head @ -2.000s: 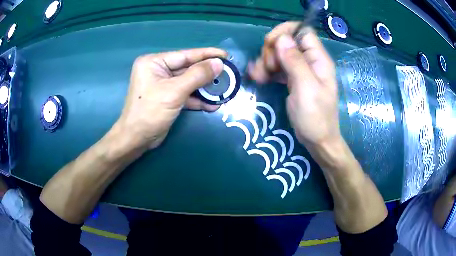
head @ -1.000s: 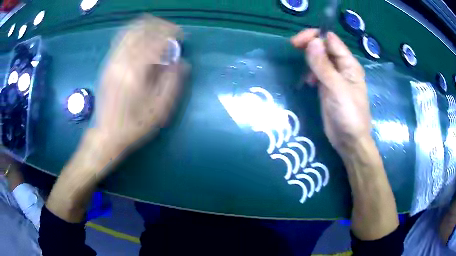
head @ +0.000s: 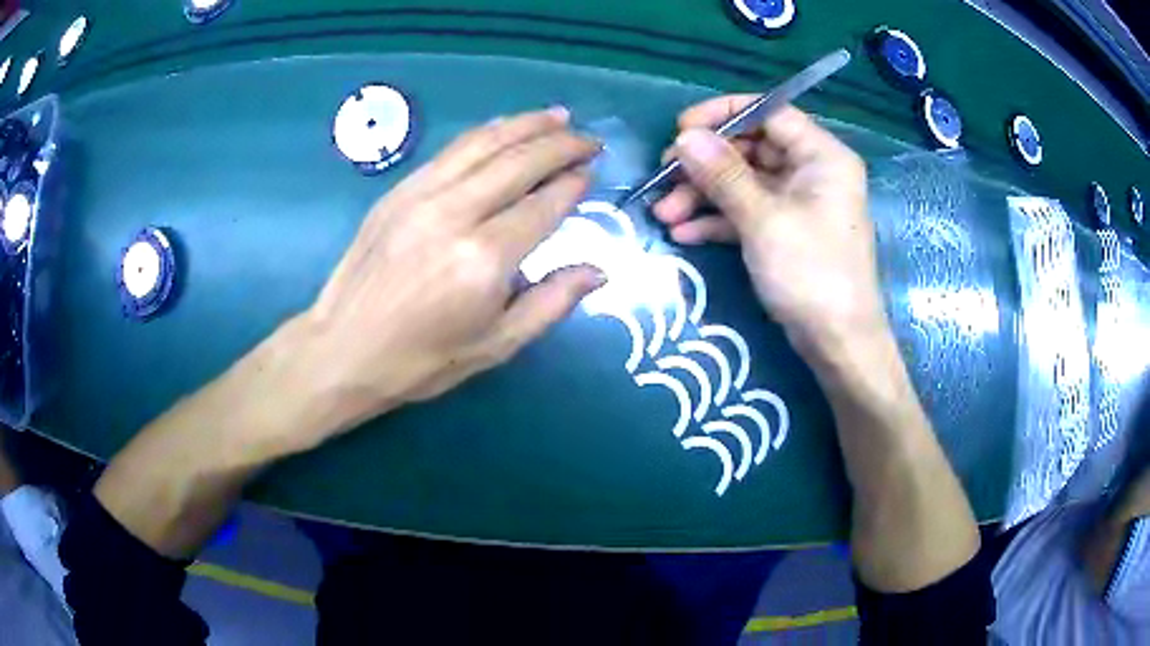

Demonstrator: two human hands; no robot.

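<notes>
My right hand holds the silver tweezers, tip pointing down-left at the top arc of the sticker sheet. My left hand lies over the sheet's upper left part, fingers apart, with no disc in it. White arc stickers lie in rows on the clear liner, under strong glare. A disc part with a bright face lies flat on the bench above my left hand. Another disc lies farther left.
A clear parts bin with dark discs is at the far left edge. Spare sticker sheets lie at right. Discs with white rings, such as one disc, sit on the green belt at the back. Parts of other people show at both lower corners.
My left hand held a disc before; it is now empty and has moved right onto the sheet. A disc now lies on the bench. The tweezers have come down to the arcs.
</notes>
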